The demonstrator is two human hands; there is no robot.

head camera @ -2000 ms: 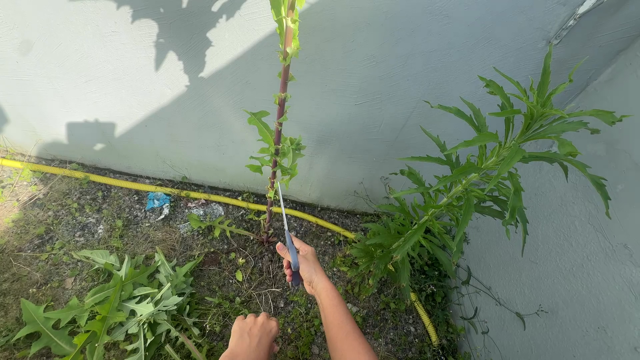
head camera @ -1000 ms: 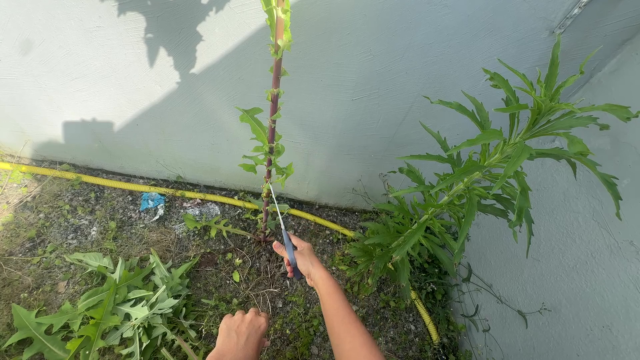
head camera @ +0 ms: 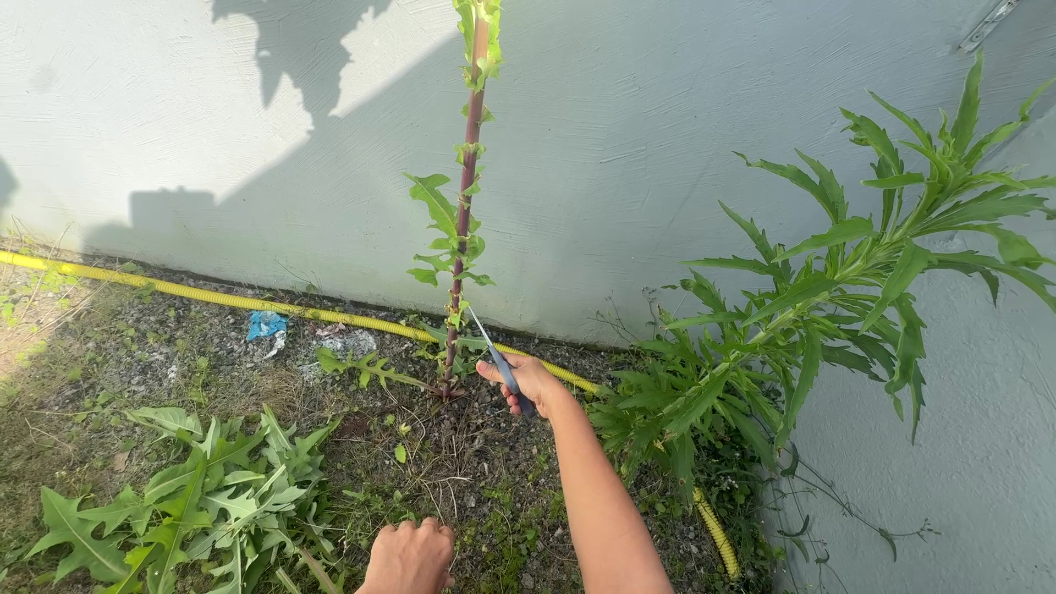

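A tall plant with a reddish-purple stem (head camera: 467,177) and lobed green leaves stands upright before the wall. My right hand (head camera: 528,384) holds a pair of scissors (head camera: 504,369) with dark blue-grey handles, its blades pointing up and left to the lower stem; whether they touch it I cannot tell. Low in the view is my left hand (head camera: 411,554), its fingers curled and knuckles up; whether anything is inside it is hidden. To its left, a heap of lobed green leaves (head camera: 202,503) lies on the ground.
A yellow corrugated hose (head camera: 214,296) runs along the foot of the grey wall (head camera: 594,165), behind the stem. On the right leans a large leafy green plant (head camera: 792,313). Blue plastic litter (head camera: 266,324) lies on the gravelly soil near the hose.
Both hands look much the same, the right still on the scissors beside the lower stem. A leaf seen near the blades one second ago still hangs low by the stem.
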